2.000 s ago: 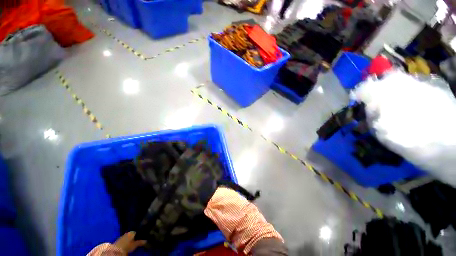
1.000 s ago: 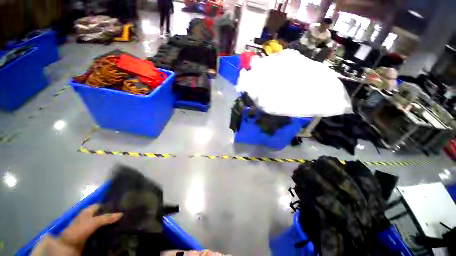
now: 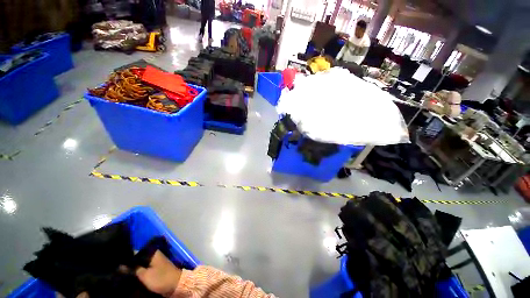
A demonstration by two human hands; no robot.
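Note:
A limp, dark fabric piece (image 3: 87,256), showing its plain black side with ragged-looking edges, is held over the near blue bin (image 3: 148,224) at lower left. My right hand (image 3: 158,275), in an orange-and-white checked sleeve, is closed on the piece's right part. Of my left hand, only a sliver of skin (image 3: 81,295) shows at the bottom edge under the fabric; its grip is hidden. A broad pile of camouflage pieces (image 3: 395,244) lies over blue bins at lower right.
A white table (image 3: 500,256) stands right of the pile. Ahead are a blue bin (image 3: 151,131) with orange-brown coils and red cloth, and another under a white bulging cover (image 3: 343,107). Yellow-black tape (image 3: 279,191) crosses the floor. A person (image 3: 355,43) is among the far worktables.
The view has swung right from the near bin. The fabric has been lifted and now shows black instead of camouflage. My right hand has come into view on it; my left hand has dropped nearly out of view.

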